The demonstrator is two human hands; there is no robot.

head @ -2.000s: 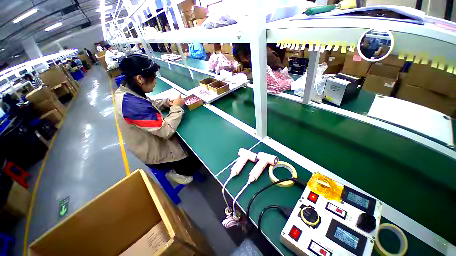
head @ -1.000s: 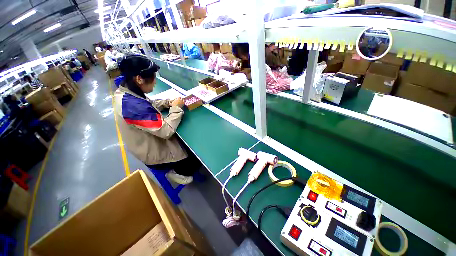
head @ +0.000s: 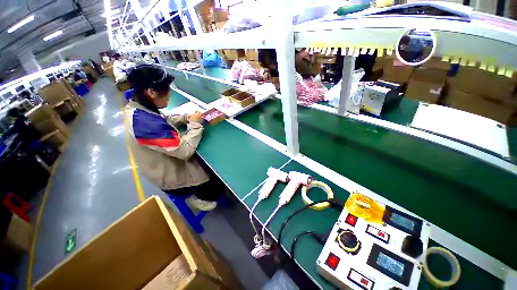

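Neither of my hands is in the picture. Two pale pink hair dryers lie side by side on the green bench, the left one and the right one. Their cords hang over the bench's front edge to a bundle. To their right stands a white electrical test box with dark displays and red switches. A shiny orange-yellow item lies on its top. Black leads loop from its left side. One tape roll lies behind the leads, another right of the box.
A large open carton stands at the lower left. A seated person works beside small brown trays. A white post rises behind the dryers to an overhead shelf with a hanging ring. A white panel lies at right.
The view has shifted slightly, so most things sit a little further left. The dryers, test box and tape rolls keep their places on the bench.
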